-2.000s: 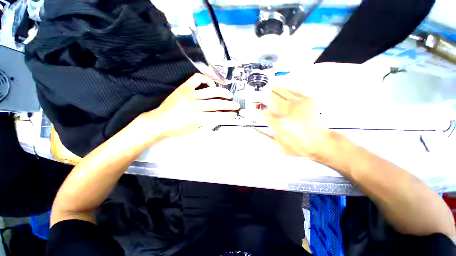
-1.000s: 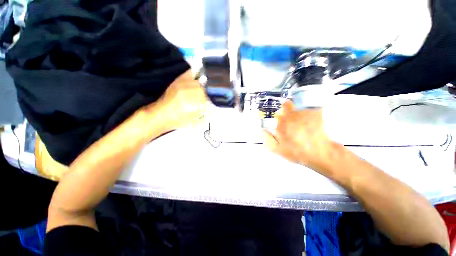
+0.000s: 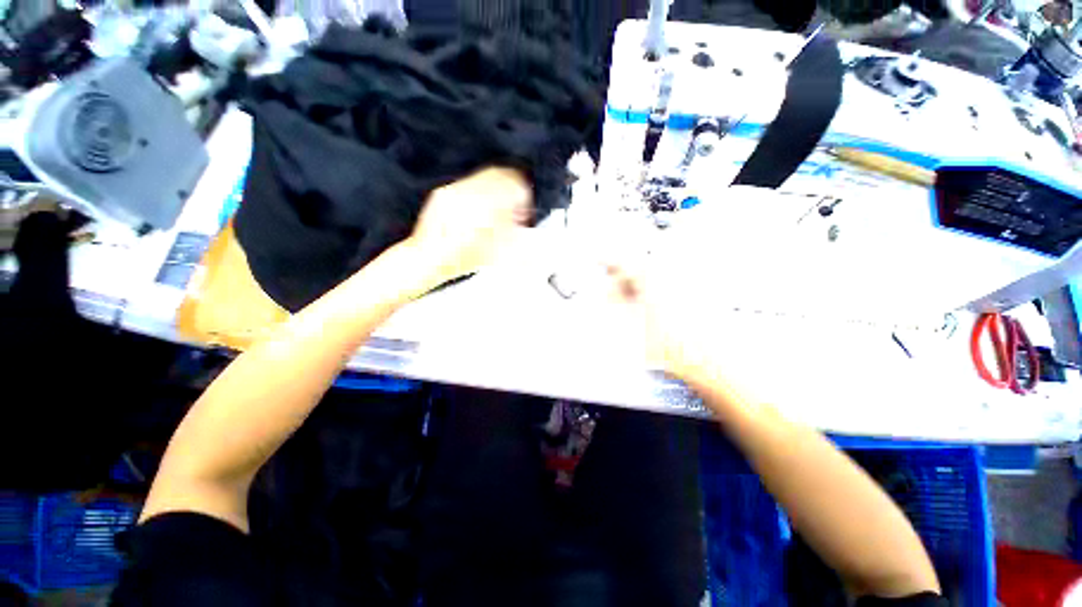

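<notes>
A large heap of black cloth (image 3: 344,166) lies on the table left of the needle. My left hand (image 3: 475,219) is at the heap's right edge, blurred; whether its fingers grip the cloth cannot be told. My right hand (image 3: 647,314) is over the white bed, below the needle area, blurred and washed out; its fingers and anything in them cannot be made out. The white sewing machine (image 3: 736,77) has a blue stripe. Its presser foot and needle area (image 3: 659,196) shows as small dark and shiny parts beyond my hands.
A black strip (image 3: 797,119) hangs over the machine head. A wooden-handled tool (image 3: 884,164) lies along the machine beside the dark control panel (image 3: 1009,208). Red-handled scissors (image 3: 1005,352) lie at the table's right end. A grey motor housing (image 3: 113,140) stands left. A blue crate (image 3: 949,498) is below.
The view has shifted back and widened, showing the whole machine head, control panel and scissors. My right hand has moved away from the needle area, toward the front edge. My left hand stays by the heap.
</notes>
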